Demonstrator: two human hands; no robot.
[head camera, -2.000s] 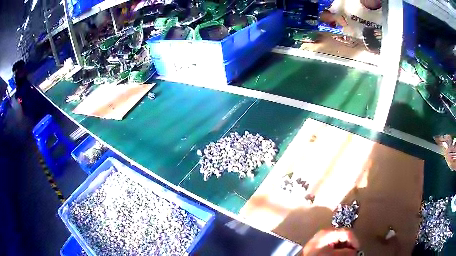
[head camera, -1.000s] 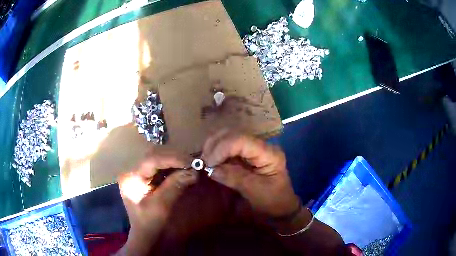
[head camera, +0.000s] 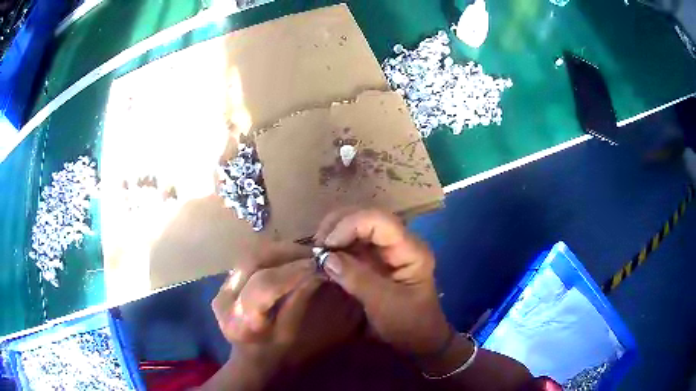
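Note:
My left hand (head camera: 267, 294) and my right hand (head camera: 385, 271) meet at the front edge of the cardboard. Between their fingertips is a small silvery ring part (head camera: 320, 256), tilted and partly covered by the fingers; both hands pinch it. A mating part at the ring cannot be made out. A dark-silver heap (head camera: 244, 189) lies mid-cardboard. A white blob or cap (head camera: 348, 155) sits amid brown stains on the small cardboard pad (head camera: 298, 137). A larger whitish-silver heap (head camera: 450, 88) lies on the green at the right.
A large cardboard sheet (head camera: 290, 46) lies under the pad. Another heap (head camera: 65, 218) is at left. A white dropper bottle (head camera: 473, 23) stands behind the right heap, a black phone (head camera: 591, 95) at the table edge. Blue bins sit at lower left (head camera: 118, 351) and lower right (head camera: 591, 282).
The view has swung from the left side of the bench to the front of me. Since one second ago, my hands have closed together on the ring, which is now tilted and more covered.

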